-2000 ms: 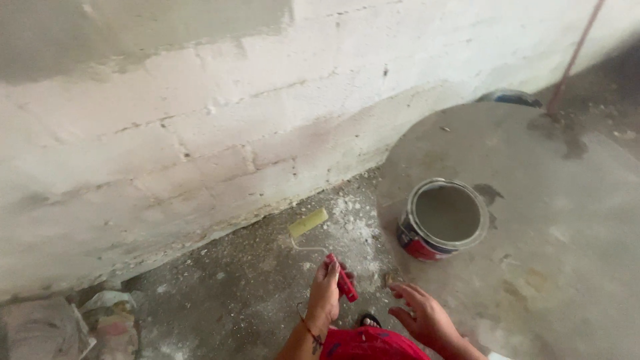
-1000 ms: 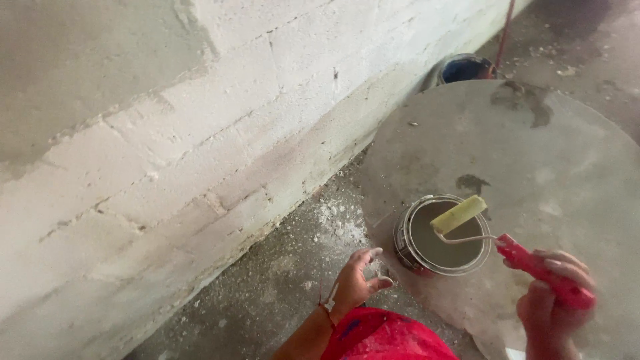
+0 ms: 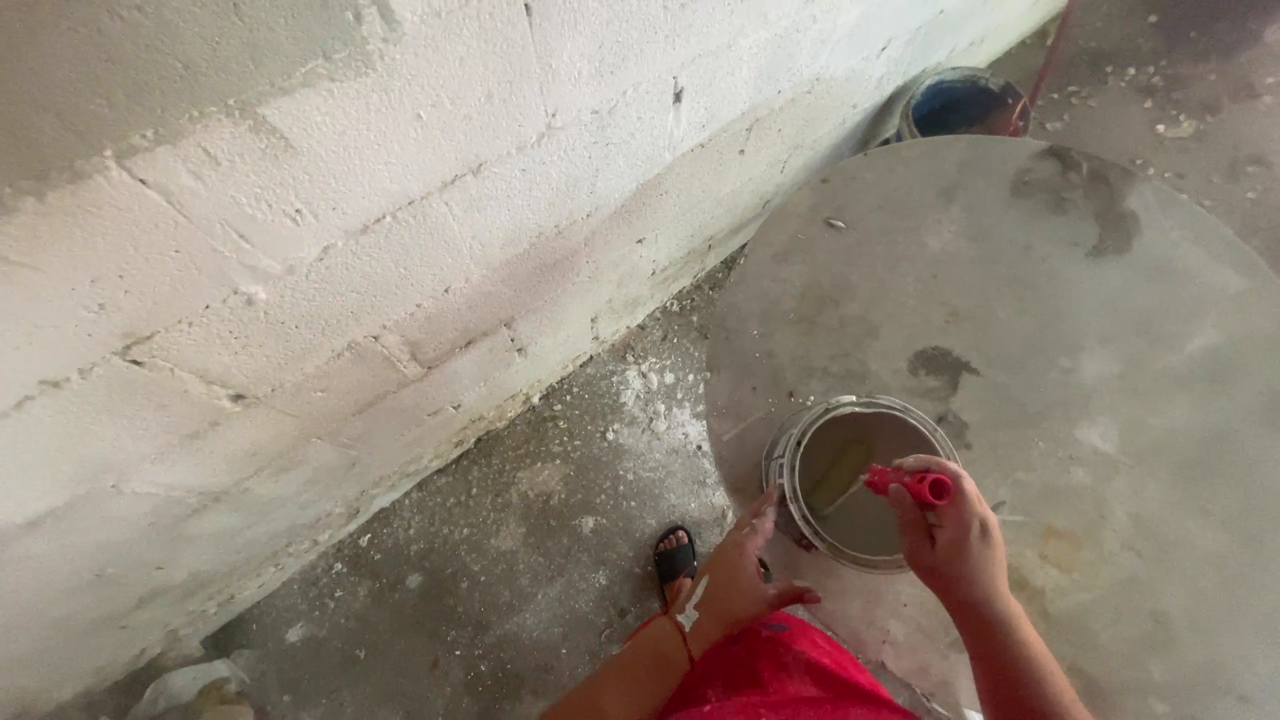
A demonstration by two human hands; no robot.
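A small paint roller with a yellowish sleeve [image 3: 843, 474] is down inside a round metal paint can [image 3: 948, 440]. Its red plastic handle [image 3: 905, 485] is gripped by my right hand [image 3: 955, 540] at the can's right side. The can stands on a round grey slab near its left edge and holds grey-brown liquid; how deep the roller sits in it I cannot tell. My left hand [image 3: 738, 575], smeared with white, is at the can's lower left with thumb and fingers apart. Its fingertips are close to the can wall; whether they touch it is unclear.
A whitewashed block wall [image 3: 420, 270] runs diagonally along the left. Beyond the round slab [image 3: 1150, 400] stands a bucket with a blue inside [image 3: 960, 105], beside a thin reddish rod [image 3: 1052, 55]. A sandalled foot [image 3: 675, 555] rests on the speckled floor. A pale bag [image 3: 190, 690] lies lower left.
The roller was in my left hand at first, then in my right hand above the can; now it is down inside the can. My left hand has come close to the can's side.
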